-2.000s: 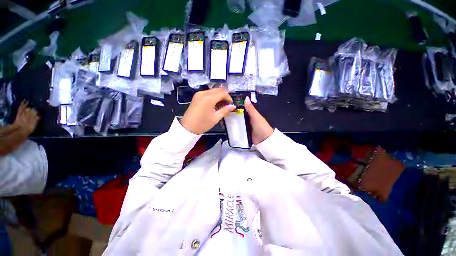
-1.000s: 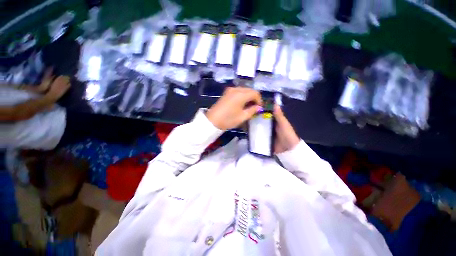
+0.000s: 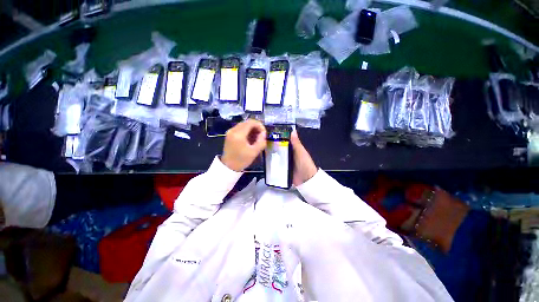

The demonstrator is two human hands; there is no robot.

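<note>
An open-backed phone stands in front of my chest at the bench edge, its pale battery facing up and its dark board end pointing away from me. My right hand grips it along its right side. My left hand is at its upper left corner with fingers curled; whether the fingertips hold something small is too blurred to tell. A row of open-backed phones lies on clear plastic bags beyond my hands. A dark phone lies sideways just beyond my left hand.
Bagged dark parts lie at the left and another bagged stack at the right. A green belt behind carries a dark phone on plastic. A neighbour's white sleeve shows at left. Red bins are below.
The view has shifted back left. My left hand has moved slightly off the phone's board end, uncovering more of it. The neighbour's hands have left view. A dark phone on plastic now shows on the belt.
</note>
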